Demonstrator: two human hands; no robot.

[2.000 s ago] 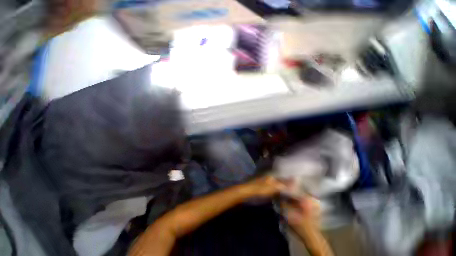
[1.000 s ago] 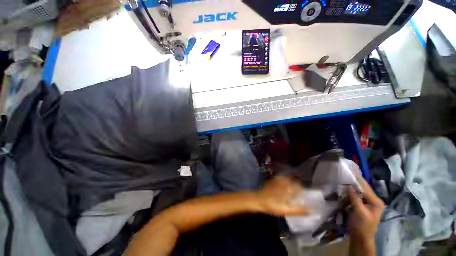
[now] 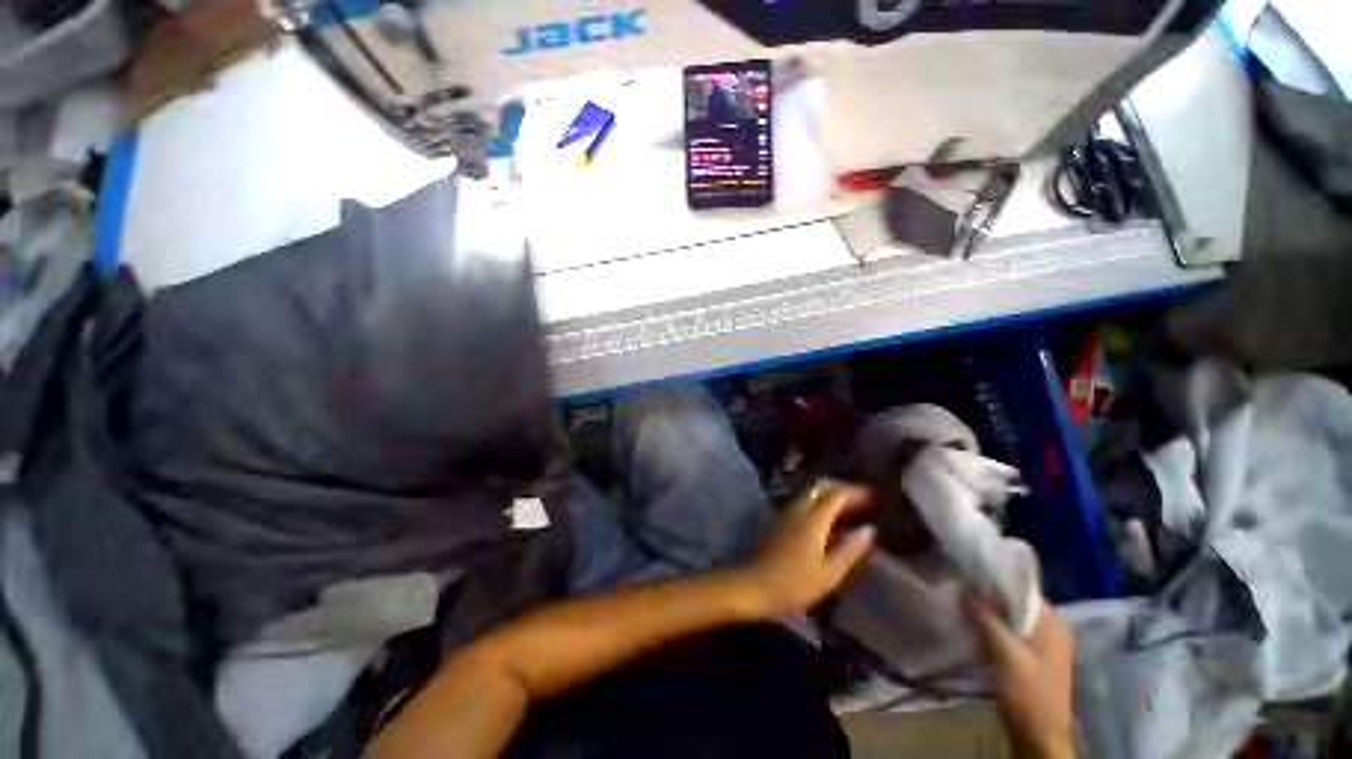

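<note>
A bunched light grey cloth piece (image 3: 964,519) with a dark part is at the right of my lap, below the table edge. My right hand (image 3: 1026,653) grips its lower right side. My left hand (image 3: 816,549) is at its left, fingers apart, with nothing visible in it. A dark grey garment (image 3: 319,400) hangs from the table's left part over my lap, its top edge near the needle area. A small white label (image 3: 527,513) shows on its lower right.
The white JACK machine head (image 3: 593,60) spans the table's back. On the table (image 3: 712,319) are a phone (image 3: 728,134), blue-and-yellow snips (image 3: 587,134), a dark metal attachment (image 3: 931,220) and black scissors (image 3: 1100,181). Light grey cloth (image 3: 1283,519) is heaped at far right.
The light cloth is more bunched and turned. My left hand has moved off it to the left, and my right hand has shifted slightly left and down. The view has shifted slightly.
</note>
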